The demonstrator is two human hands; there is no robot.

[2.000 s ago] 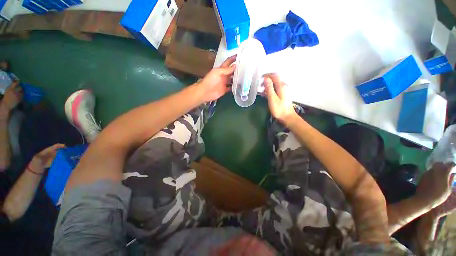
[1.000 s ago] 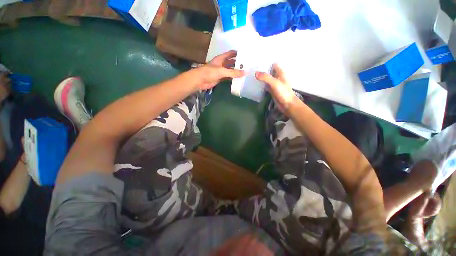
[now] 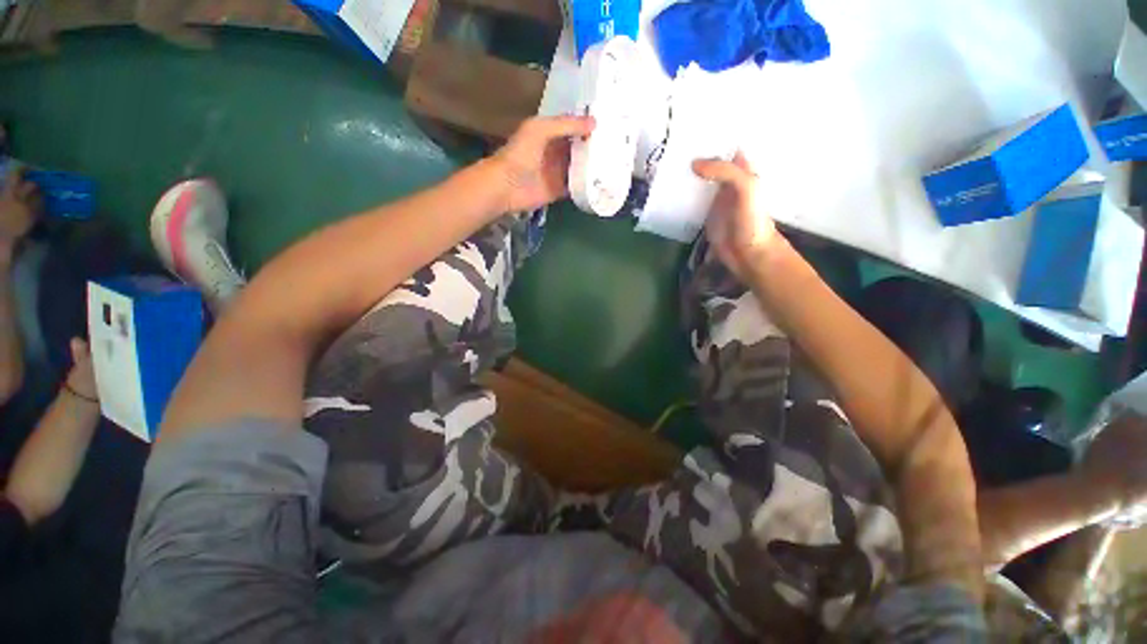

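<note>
My left hand point(image 3: 543, 161) holds a small white appliance point(image 3: 605, 145), a long rounded oval with its patterned flat face with small dark marks towards me. My right hand point(image 3: 736, 208) grips a white piece point(image 3: 688, 151) with a dark pattern along its left edge, beside the appliance; I cannot tell if the two touch or exactly what this piece is. A crumpled blue cloth point(image 3: 742, 32) lies on the white table covering point(image 3: 868, 126) beyond my hands.
Blue and white cartons point(image 3: 1006, 166) stand on the table at the right, one opened point(image 3: 1063, 252). Another carton point(image 3: 605, 19) stands just beyond the appliance. Brown wooden pallets point(image 3: 484, 76) are at upper left. A neighbour at left holds a carton point(image 3: 145, 346); another person's arm is at lower right.
The white unit was held between both hands, its frosted housing showing earliest. Now my left hand holds the appliance with its patterned face showing, and my right hand holds a separate-looking white piece to the right.
</note>
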